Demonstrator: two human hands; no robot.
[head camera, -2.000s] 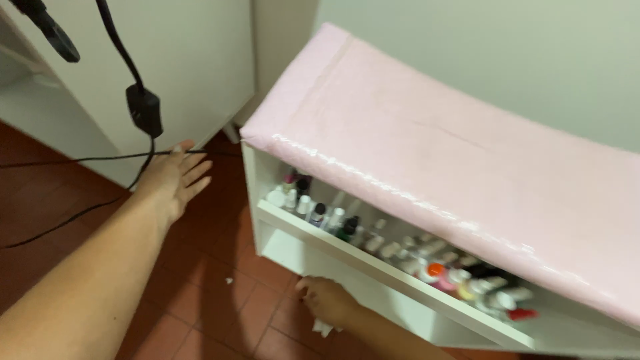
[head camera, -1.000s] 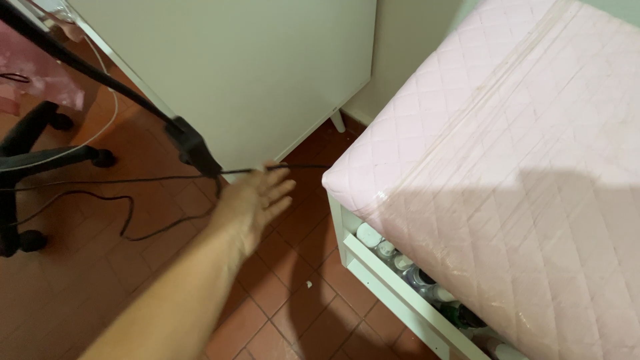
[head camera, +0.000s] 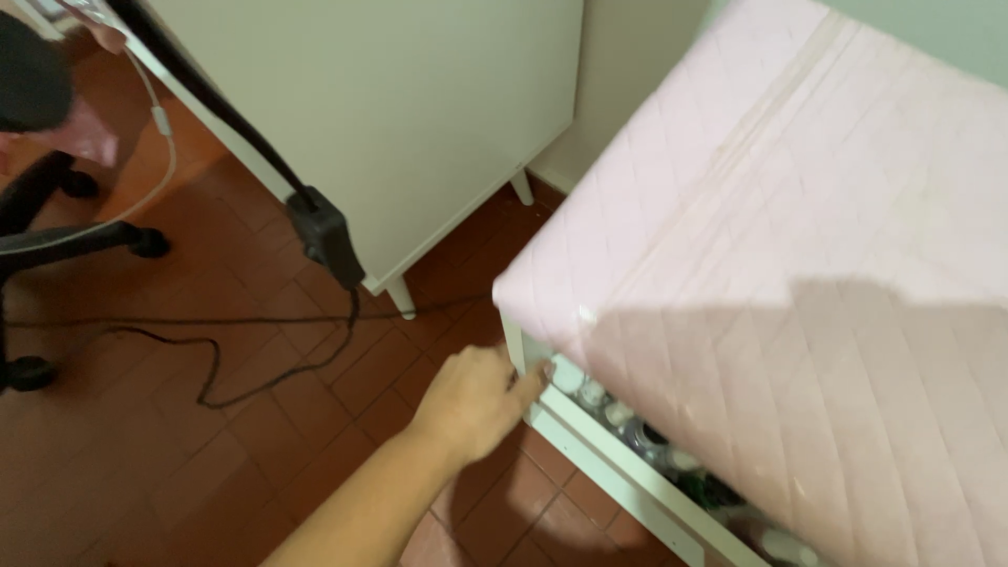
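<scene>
My left hand (head camera: 472, 398) is at the near left corner of a white shelf unit (head camera: 622, 472), its thumb at the front edge beside the bottles. Whether it grips the panel cannot be told. Several small bottles (head camera: 618, 413) with light and dark caps stand behind the shelf's front rail. Over the top lies a pink quilted cover (head camera: 709, 236) under clear plastic, partly in shadow. My right hand is out of view.
A black inline cord switch (head camera: 324, 236) hangs from a thick black cable left of my hand. Its thin cord (head camera: 213, 354) loops over the red tile floor. A white cabinet (head camera: 394, 118) on legs stands behind. At the far left are a wheeled black chair base (head camera: 71, 236) and a pale cable.
My left hand has moved from beside the cord, fingers spread, to the shelf's corner. My right hand, seen below the shelf two seconds ago, has left the view. The view has shifted left.
</scene>
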